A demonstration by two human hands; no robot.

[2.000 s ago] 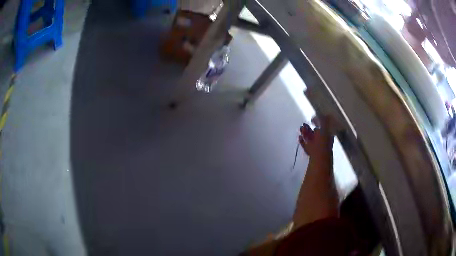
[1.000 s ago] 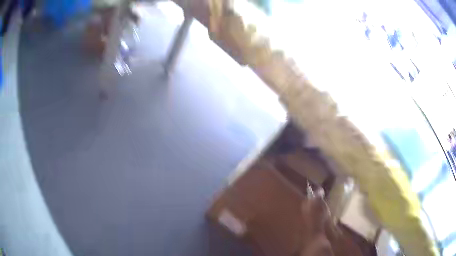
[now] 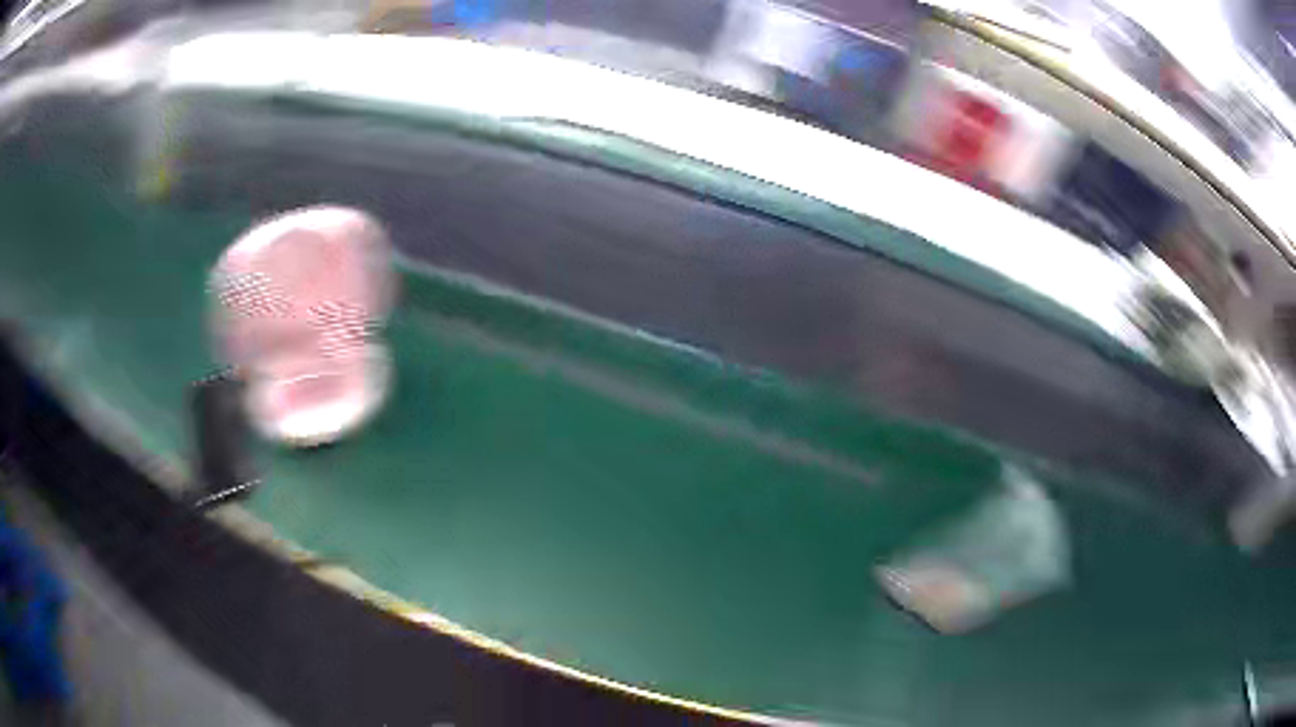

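The view is motion-blurred. The green bench top [image 3: 569,497] curves across the frame in front of me. A pink desk fan [image 3: 306,320] stands on it at the left, with a flat black smartphone [image 3: 222,438] beside it near the bench's front edge. A crumpled clear plastic bag [image 3: 1002,554] lies on the green top at the right, with something brownish and blurred at its lower left end. Neither my left hand nor my right hand is in the picture.
A dark conveyor belt [image 3: 640,263] runs behind the green top, with a white rail [image 3: 569,100] beyond it. Blurred items, including a red and white one [image 3: 981,131], are past the rail. A blue object [image 3: 29,604] is on the floor side at lower left.
The view has swung up from the floor and the cardboard boxes to the bench top. The hand and forearm seen two seconds ago are out of the picture.
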